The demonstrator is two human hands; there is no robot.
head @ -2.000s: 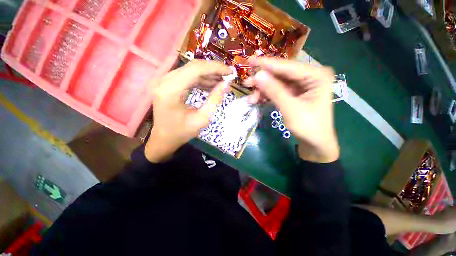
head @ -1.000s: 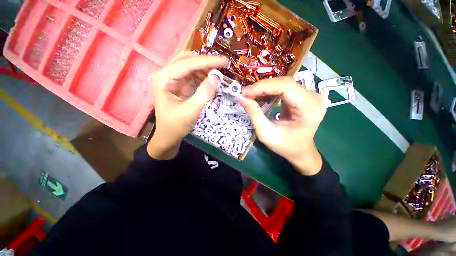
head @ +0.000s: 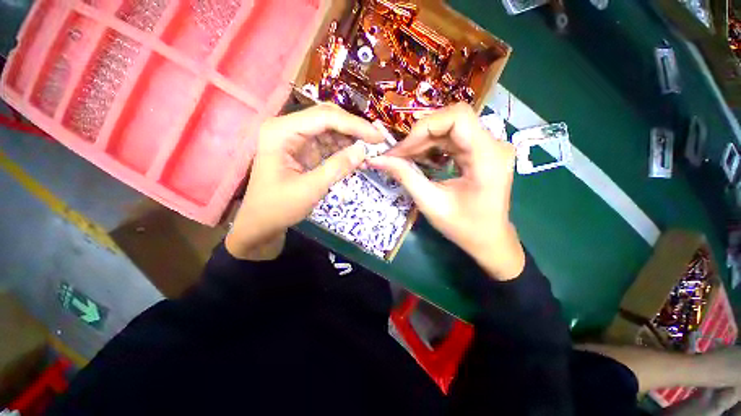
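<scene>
My left hand [head: 296, 171] and my right hand [head: 459, 179] meet fingertip to fingertip above the boxes. Between them they pinch a small white part [head: 378, 149], mostly hidden by the fingers; its exact shape cannot be told. Below the hands is a box of white rings [head: 361, 215]. Above them is an open brown box of copper-coloured pieces [head: 406, 61], with a few white rings among the pieces.
A pink-red compartment tray [head: 154, 106] lies at the left. A clear frame [head: 542, 149] lies on the white edge strip [head: 609, 192]. More frames lie on the dark green conveyor [head: 601, 89]. At the lower right are another copper-parts box [head: 682, 292] and another person's arm [head: 674, 366].
My fingertips have come closer together. The ring and clear piece seen between them a second ago are now mostly covered. Frames on the conveyor have shifted.
</scene>
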